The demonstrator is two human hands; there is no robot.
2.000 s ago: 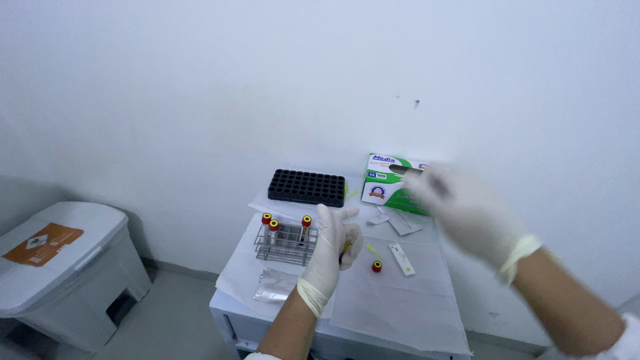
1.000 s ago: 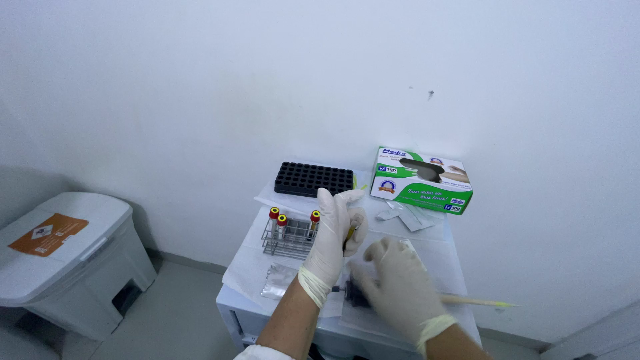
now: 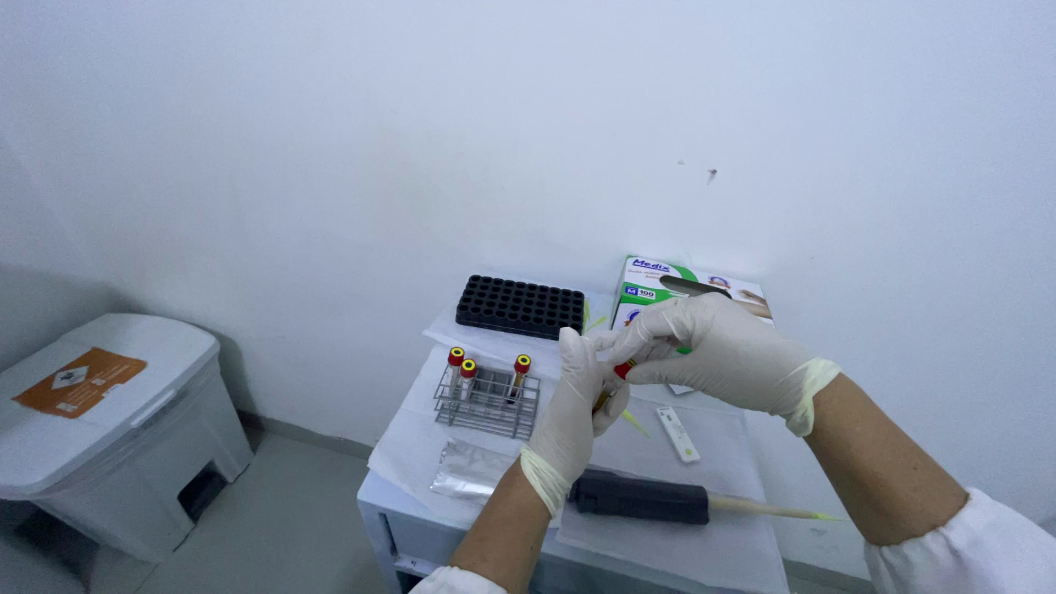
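Note:
My gloved left hand (image 3: pixel 577 404) is closed round a blood collection tube (image 3: pixel 604 399), most of it hidden by the fingers. At the tube's top, my gloved right hand (image 3: pixel 701 351) pinches a red cap (image 3: pixel 625 369); whether the cap is fully seated cannot be told. Left of them, a wire tube rack (image 3: pixel 487 404) holds three upright tubes with red and yellow caps. A black micropipette (image 3: pixel 639 497) with a yellow tip lies below the hands, its tip pointing right. A white test cassette (image 3: pixel 678 434) lies right of my left hand, near a loose yellow pipette tip (image 3: pixel 635 423).
A black multi-well rack (image 3: pixel 520 307) stands at the back of the small white table (image 3: pixel 462 528), beside a glove box (image 3: pixel 643 285). A foil pouch (image 3: pixel 469 470) lies at the front left. A lidded white bin (image 3: pixel 107 412) with an orange label stands on the floor at left.
My right hand has left the micropipette, which now lies on the table, and has risen to the tube in my left hand. The red cap that lay on the table two seconds ago is no longer there.

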